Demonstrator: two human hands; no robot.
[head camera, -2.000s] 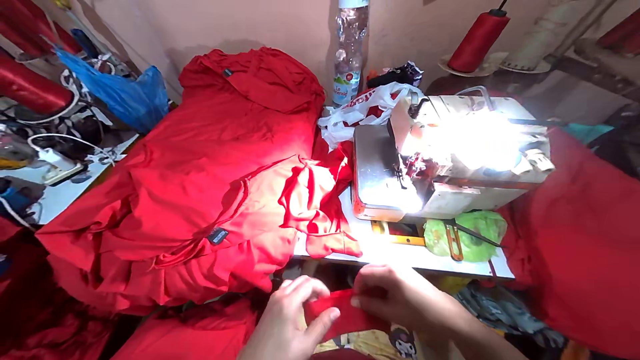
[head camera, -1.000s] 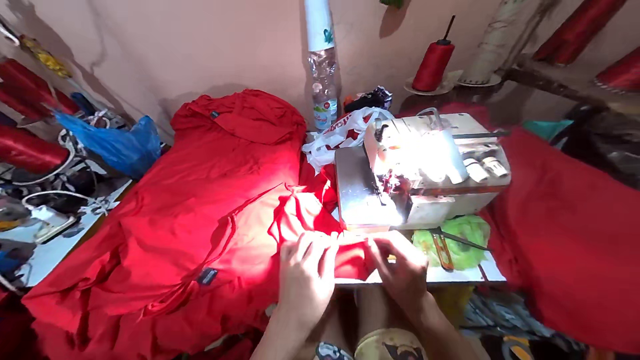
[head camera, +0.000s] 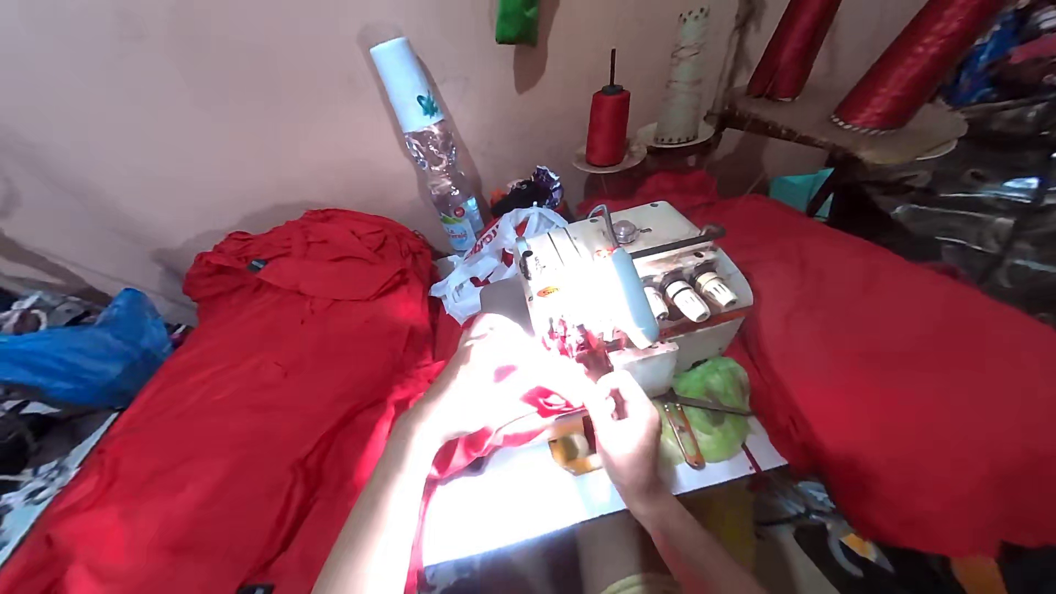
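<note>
A white overlock sewing machine stands on a white table, its lamp glaring over the needle area. Red fabric lies bunched in front of the machine and reaches up to its presser area. My left hand rests on this fabric beside the needle area, its fingers washed out by the light. With curled fingers, my right hand grips the fabric's edge just in front of the machine. Near it, thread snips lie on a green cloth or bag.
Piled red garments cover the left side; more red cloth spreads at right. Behind stand a plastic bottle, a white plastic bag and a red thread cone. A blue bag sits far left.
Both hands have moved up from the table's front edge to the machine's needle area, bringing red fabric with them. The view has shifted.
</note>
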